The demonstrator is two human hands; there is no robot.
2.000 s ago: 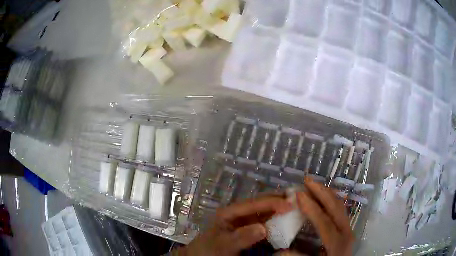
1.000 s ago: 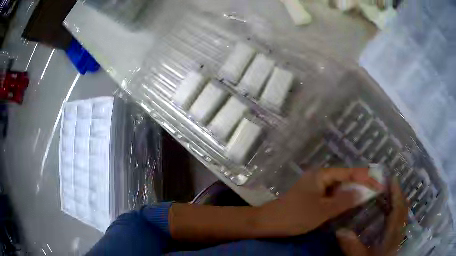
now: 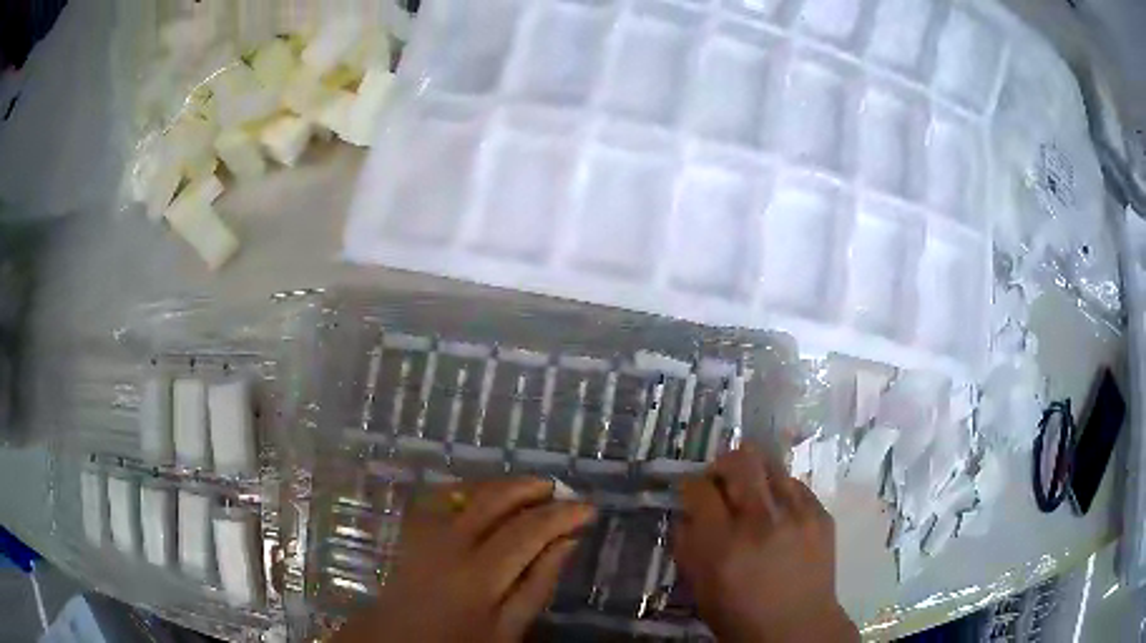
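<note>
A clear ribbed tray (image 3: pixel 553 339) lies in front with two rows of slim rod-like parts (image 3: pixel 518 408). My left hand (image 3: pixel 484 546) is over its near row and pinches a small white piece (image 3: pixel 564 490) between thumb and fingers. My right hand (image 3: pixel 760 546) is over the tray's right part, fingertips down among the slim parts; whether it grips one is hidden. A second clear tray (image 3: pixel 283 502) at the left holds two rows of white blocks (image 3: pixel 234 559).
A white compartment tray (image 3: pixel 704 157) lies behind the clear trays. Cream foam pieces (image 3: pixel 239 145) lie in clear plastic at back left. White paper scraps (image 3: pixel 924 459) lie to the right, with a black phone (image 3: pixel 1100 440) and black loop (image 3: pixel 1052 455) beyond.
The view swung left and back. The white block in my hands is gone from them, and the left tray's near row shows one more block. My hands are now apart over the near tray.
</note>
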